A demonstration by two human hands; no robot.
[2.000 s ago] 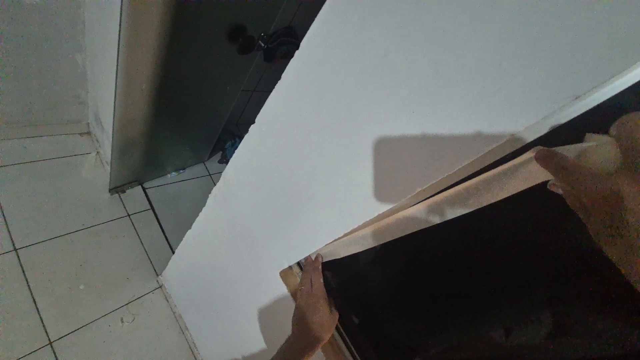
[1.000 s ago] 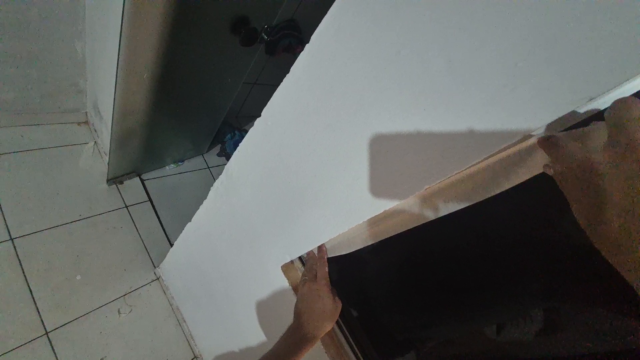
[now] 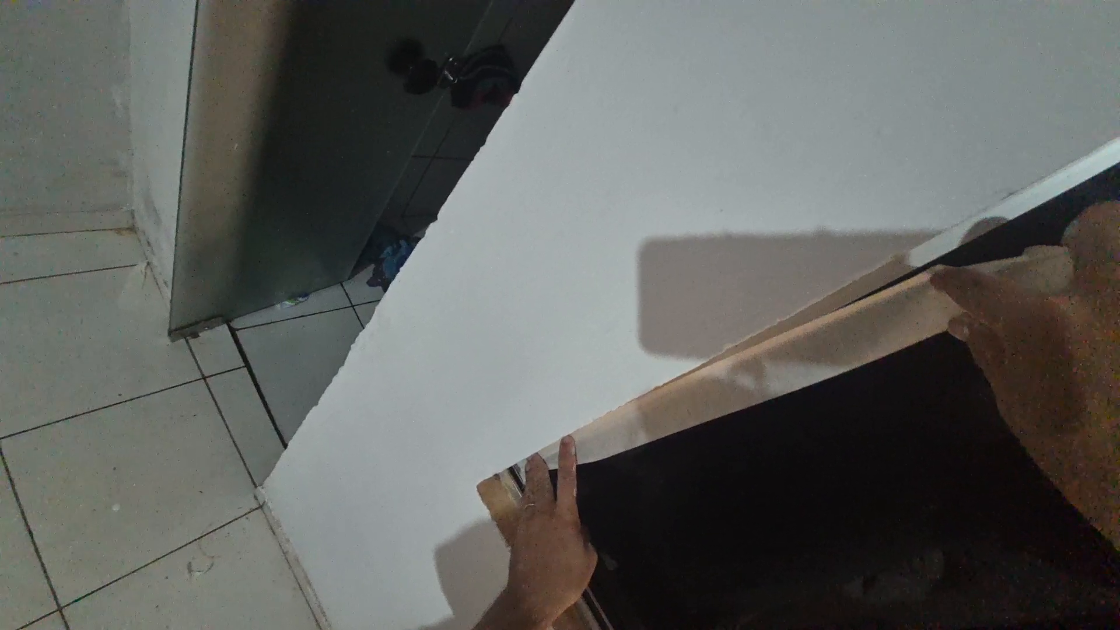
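A strip of beige masking tape runs along the edge between a white wall and a dark, glossy panel. My left hand presses two fingertips on the tape's lower left end, at the panel's corner, where another tan strip runs down the side. At the right, my right hand grips the tape's other end between thumb and fingers, partly in shadow. Near that hand the tape stands off the edge, with a dark gap behind it.
A glass door with a dark round knob stands beyond the wall at upper left. Tiled floor lies at left. Something blue rests on the floor behind the wall's edge. A shadow falls on the wall.
A second ago the right part of the tape lay closer along the wall edge; now it is lifted off there, with my right hand slightly lower. My left hand has stayed at the corner.
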